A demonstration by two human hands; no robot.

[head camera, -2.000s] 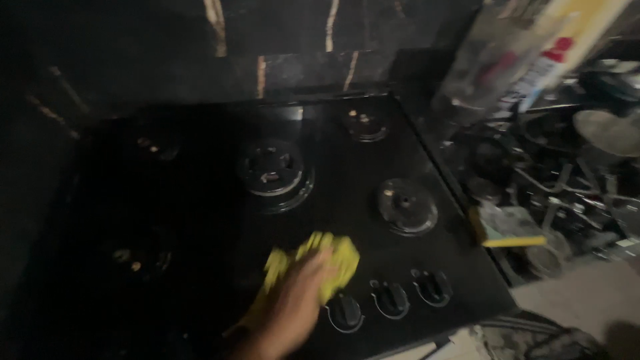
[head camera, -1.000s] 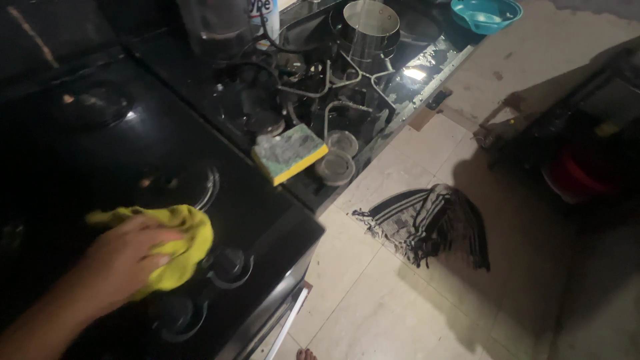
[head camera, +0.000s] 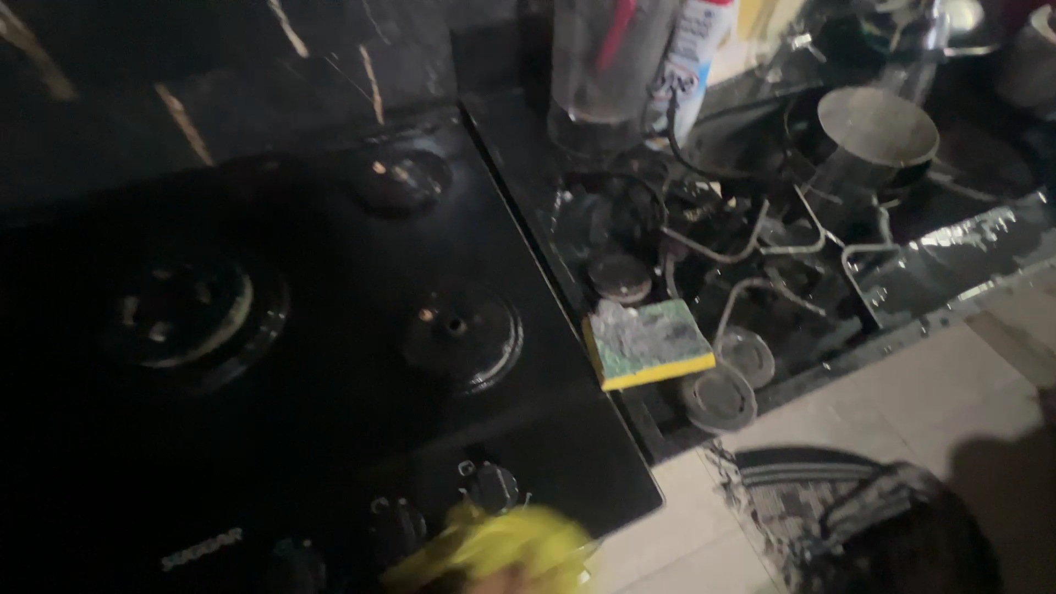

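My right hand shows only in part at the bottom edge, blurred, on a yellow cloth. The cloth lies at the front edge of a black gas cooktop, against a control knob. Another knob stands to its left. Behind them are a burner without a grate, a large burner at left and a small one at the back. My left hand is out of the frame.
A green and yellow scouring sponge rests right of the cooktop, beside burner caps, wire pan grates and a metal pot. A clear container and a bottle stand behind. A dark striped cloth lies on the tiled floor.
The hand with the yellow cloth has gone from the cooktop beside the burner and knobs to its front edge. The view has swung right, then partly back left.
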